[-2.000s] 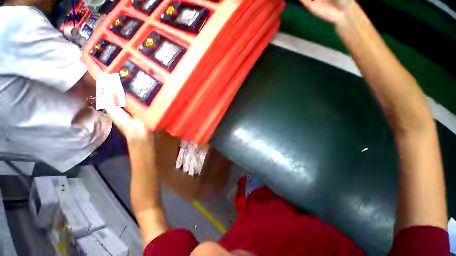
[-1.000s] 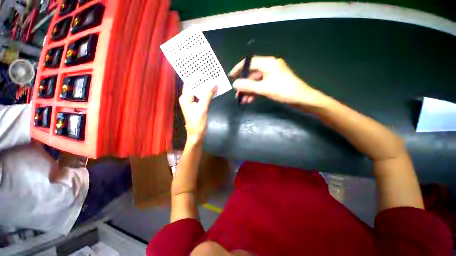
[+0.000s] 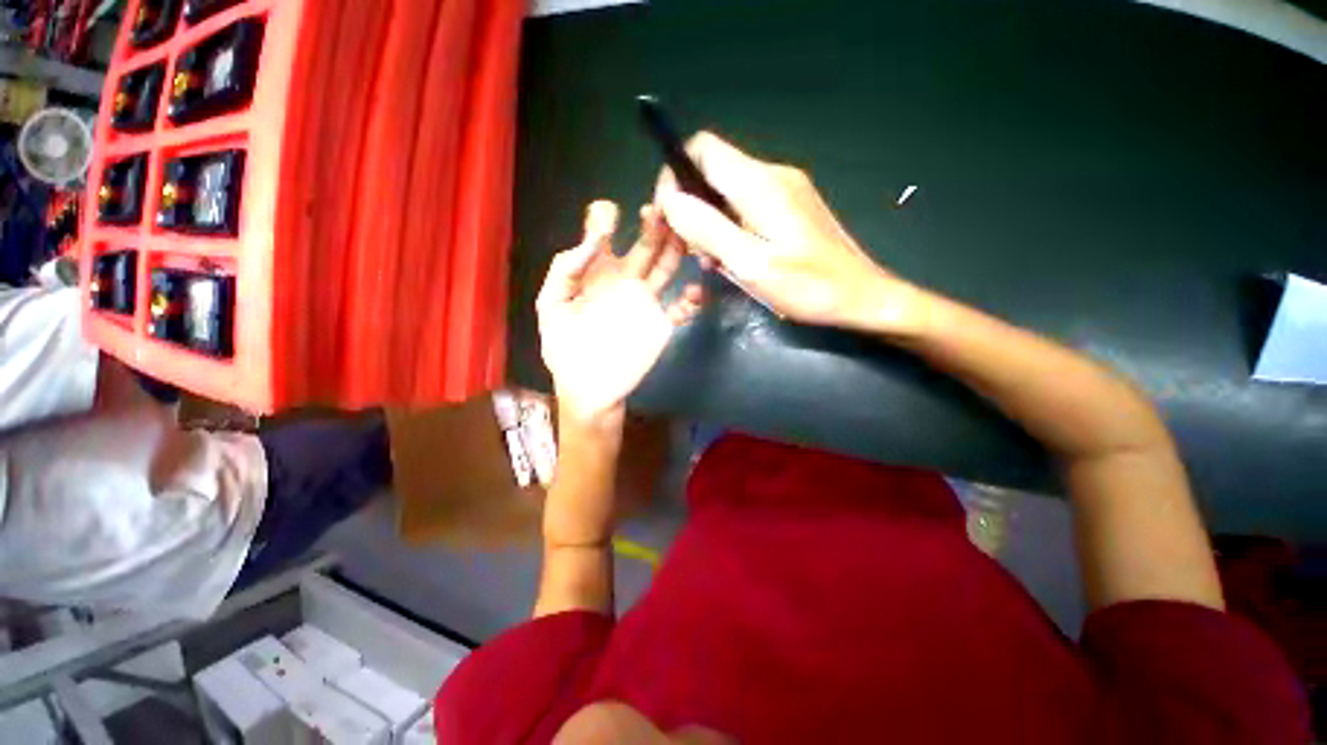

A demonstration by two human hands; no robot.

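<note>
My left hand (image 3: 608, 313) is palm up with its fingers spread and nothing visible in it, its fingertips close to my right hand. My right hand (image 3: 779, 233) holds a slim black stick-like tool (image 3: 681, 154) that points up and left over the dark green bench. I cannot tell whether it is tweezers or a pen. No label sheet shows in either hand. The tray stack (image 3: 411, 204) of red-orange foam stands at the left. Its top tray holds black phone units (image 3: 201, 191) in pockets, with gold spots and silver-white areas.
The dark green bench (image 3: 946, 88) carries a tiny white speck (image 3: 907, 194) and a pale folded sheet (image 3: 1295, 335) at the right. A person in a pale shirt (image 3: 131, 480) is at the left. A cardboard box (image 3: 459, 488) with whitish packets and a grey bin with white boxes (image 3: 313, 684) are below.
The dotted white label sheet that my left hand held is gone from view, and that hand is now open. My right hand has stayed near it with the black tool. The view has shifted slightly.
</note>
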